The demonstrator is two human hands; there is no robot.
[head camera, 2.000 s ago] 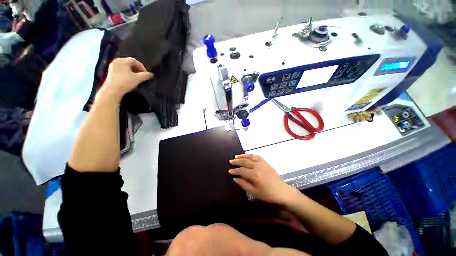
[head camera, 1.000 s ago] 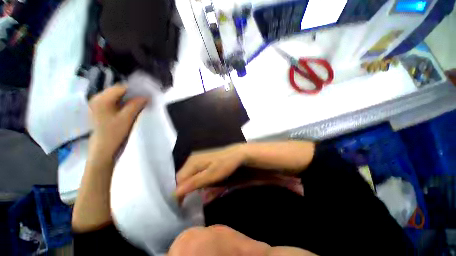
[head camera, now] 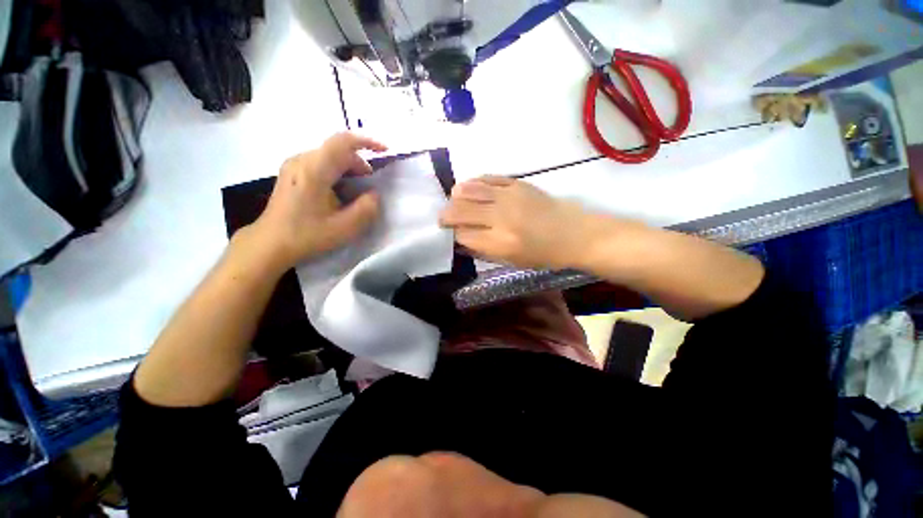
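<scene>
A light grey-white panel (head camera: 400, 192) lies on a black panel (head camera: 246, 201) on the white table, below the presser foot and needle area (head camera: 405, 86). Its lower part curls over and hangs past the table's front edge. Black shows along the left, top and right of the light panel. My left hand (head camera: 316, 202) rests on the upper left of the light panel, thumb and fingers apart. My right hand (head camera: 501, 221) has its fingertips on the light panel's right edge; whether it pinches the cloth is hidden.
Red-handled scissors (head camera: 636, 106) lie right of the needle. A parts tray (head camera: 868, 132) is at far right. Striped sewn pieces (head camera: 76, 142) and a black fabric pile (head camera: 187, 40) are at upper left. Pale panels (head camera: 299, 420) and a phone (head camera: 628, 349) are below the table edge.
The light panel has moved from the lap side up onto the black panel near the needle. My right hand has moved up to its right edge. The view has shifted closer.
</scene>
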